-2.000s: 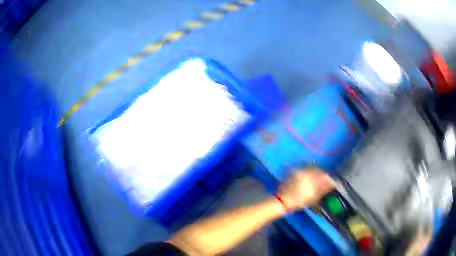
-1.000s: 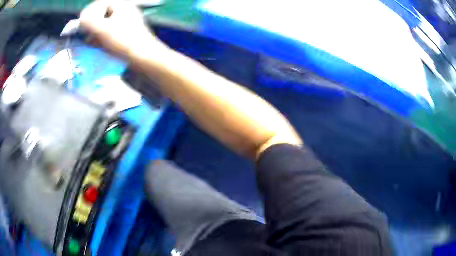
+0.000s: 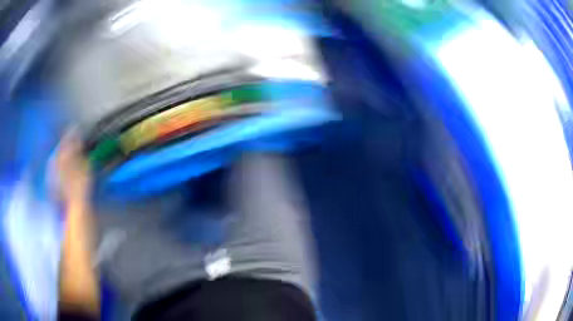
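Observation:
The whole view is strongly blurred. My left hand (image 3: 72,163) is at the left, beside the left green button (image 3: 105,150) of the machine's front panel; its fingers and any held part are unreadable. The other green button (image 3: 246,94) is at the panel's right end, with a yellow and red stretch (image 3: 176,120) between them. The grey machine base plate (image 3: 157,69) lies behind the panel. My right hand cannot be made out; a small tan smear at the bottom right corner is unclear.
The blue bench edge (image 3: 213,150) runs below the panel. A large blue crate (image 3: 468,131) with white contents curves along the right side. A green surface (image 3: 408,19) is at the top right. My grey-clad legs are below the bench edge.
The view has swung, so the panel now lies across the upper left. My right arm, stretched across the top before, is no longer visible. My left hand and forearm have appeared at the left.

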